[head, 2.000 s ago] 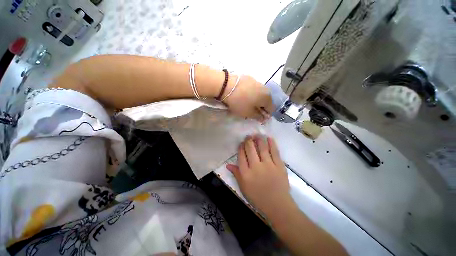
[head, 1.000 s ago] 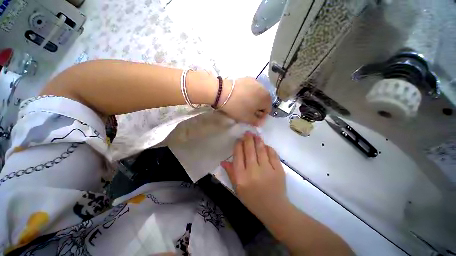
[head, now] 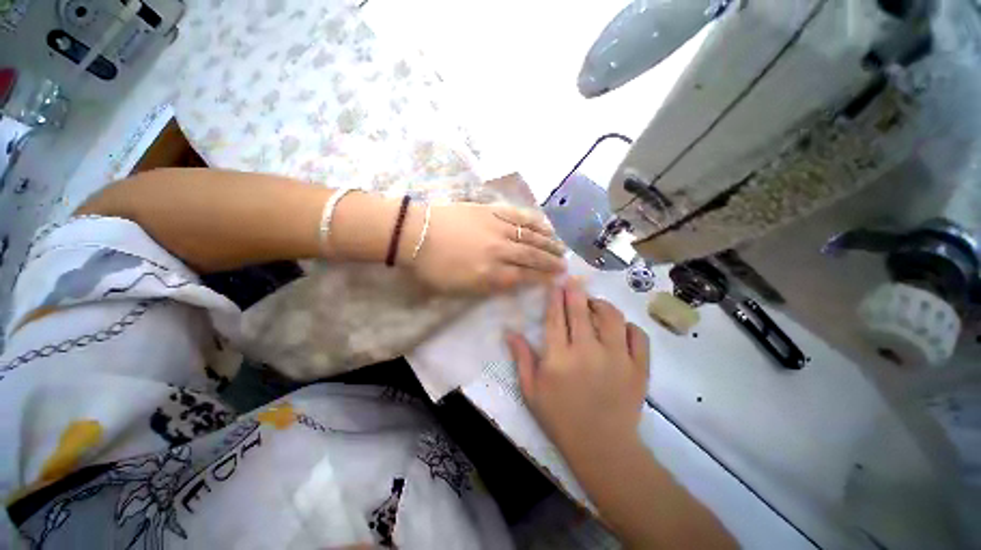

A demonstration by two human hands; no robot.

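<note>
The printed fabric panel (head: 355, 312) has a beige face folded against a lighter part, which lies under both hands and hangs over the table's front edge. My left hand (head: 489, 249) lies on it with fingers stretched and close together; its thumb is hidden. My right hand (head: 586, 360) lies flat on the lighter part, thumb apart. The fingertips of both hands meet near the fabric edge, left of and in front of the presser foot (head: 617, 243). The fabric is not under the foot. A bobbin-like metal disc (head: 641, 277) shows beside the foot.
The machine head (head: 753, 140) stands at right. A tan block (head: 673, 314) and black thread snips (head: 769, 333) lie on the bed. Pale floral cloth (head: 312, 97) spreads across the back left. Another machine (head: 108, 32) is at upper left.
My left hand has moved left, away from the needle area, and flattened from a curled shape. More of the foot and plate shows. The fabric's beige part now spreads below my left forearm.
</note>
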